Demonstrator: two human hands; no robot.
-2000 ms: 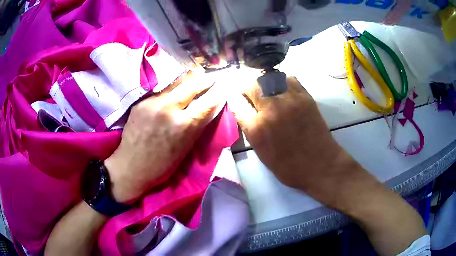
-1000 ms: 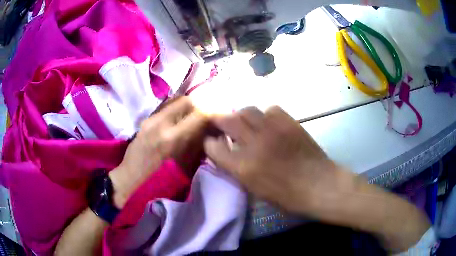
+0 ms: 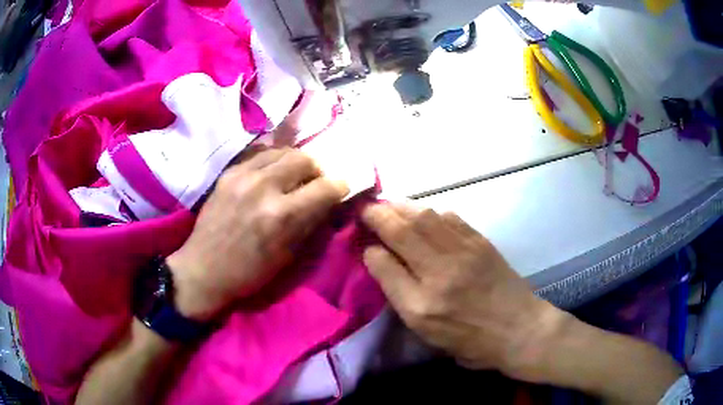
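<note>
The magenta garment body [image 3: 87, 277] lies heaped at the left and runs under both hands to the front edge. A pale lilac-white piece [image 3: 186, 142] with a magenta strip lies on it. My left hand [image 3: 254, 221], with a dark watch at the wrist, grips the cloth in front of the machine. My right hand [image 3: 444, 277] pinches the garment edge between thumb and fingers, close beside my left fingertips. A small pink point of cloth sticks up between the hands. The presser foot [image 3: 342, 75] is behind the hands, with no hand at it.
Scissors [image 3: 575, 95] with one yellow and one green loop lie right of the machine. Pink scraps [image 3: 630, 146] and a curled strip lie beside them. A small blue looped tool [image 3: 456, 38] lies behind the presser foot. A ruled band [image 3: 618, 257] follows the table's curved front edge.
Both hands have come away from the presser foot towards me with the cloth. More magenta cloth now covers the lilac part at the front. The view has shifted slightly.
</note>
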